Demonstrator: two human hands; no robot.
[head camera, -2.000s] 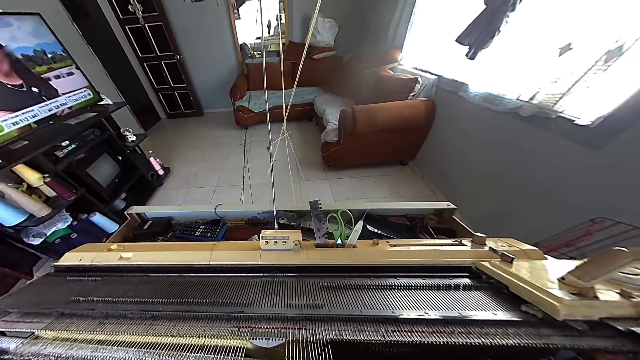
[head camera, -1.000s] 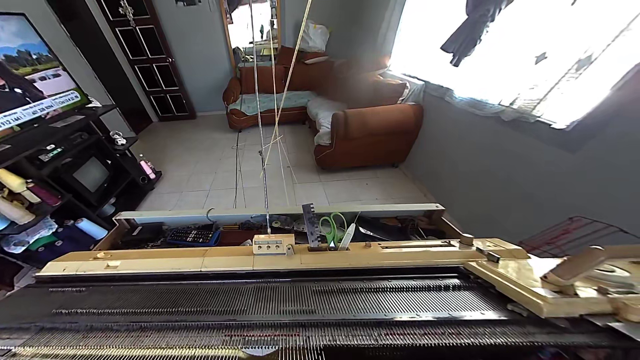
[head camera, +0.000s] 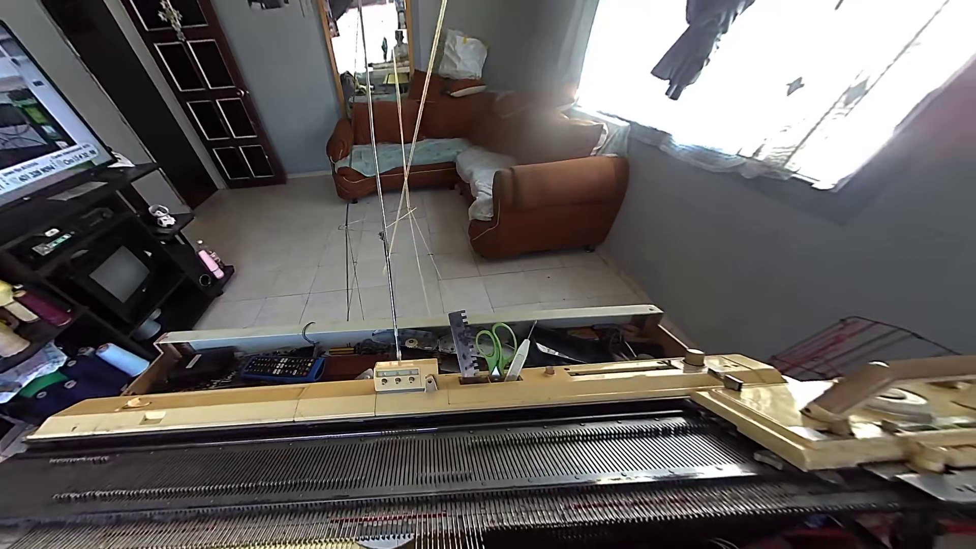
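Neither my left hand nor my right hand shows in the head view. A knitting machine spans the lower part, with its dark needle bed (head camera: 396, 461) below a cream plastic rail (head camera: 335, 400). The cream carriage (head camera: 862, 415) with its handle sits at the right end of the bed. A small cream counter (head camera: 406, 377) is fixed on the rail near a thin metal yarn mast (head camera: 386, 267). Green-handled scissors (head camera: 496, 349), a dark toothed comb (head camera: 463, 345) and a pale-handled tool (head camera: 519, 358) stand upright in a slot beside it. Strands of pale yarn (head camera: 415, 137) rise above.
Behind the rail, a tray (head camera: 564, 313) holds a blue calculator (head camera: 282, 368) and assorted tools. Yarn cones (head camera: 122, 359) and a black television stand (head camera: 76, 252) are at left. A brown sofa (head camera: 560, 202) stands beyond on the tiled floor. A red wire rack (head camera: 862, 343) is at right.
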